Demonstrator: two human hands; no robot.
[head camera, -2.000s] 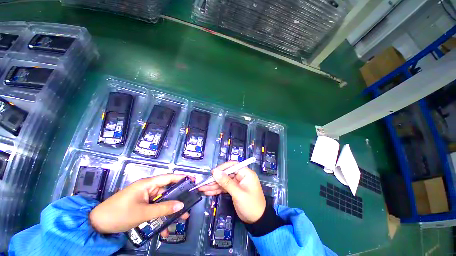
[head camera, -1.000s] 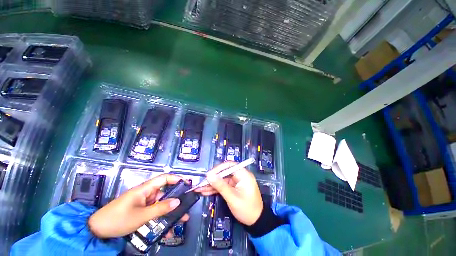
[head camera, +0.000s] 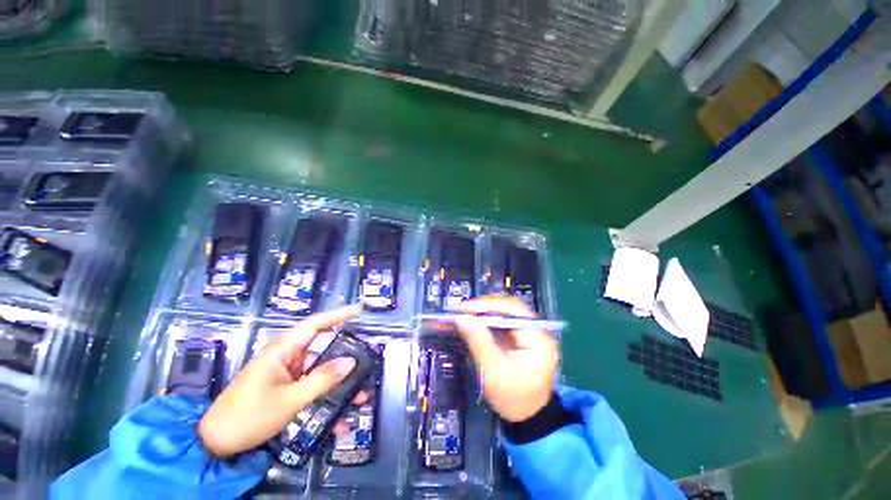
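My left hand (head camera: 269, 391) holds a black phone housing assembly (head camera: 320, 414) at a slant over the front row of the blister tray (head camera: 391, 325), board end toward me, thumb on its upper part. My right hand (head camera: 513, 361) holds a slim pale tweezers-like tool (head camera: 518, 322), nearly level, to the right of the housing and apart from it. The right hand and the tool are blurred, and the tip is hard to make out. Other half-built units (head camera: 378, 266) lie in the tray's pockets.
Stacked blister trays with units (head camera: 107, 186) stand at left, more stacks (head camera: 488, 49) across the bench. At right are black adhesive pads in grids (head camera: 674, 366), white folded paper (head camera: 681, 305), a pale post (head camera: 762, 146) and blue racks (head camera: 840, 264) with cardboard boxes (head camera: 855, 347).
My right hand has moved right, away from the held housing, and the tool has turned from slanted to nearly level. My left hand still holds the housing, now turned more upright.
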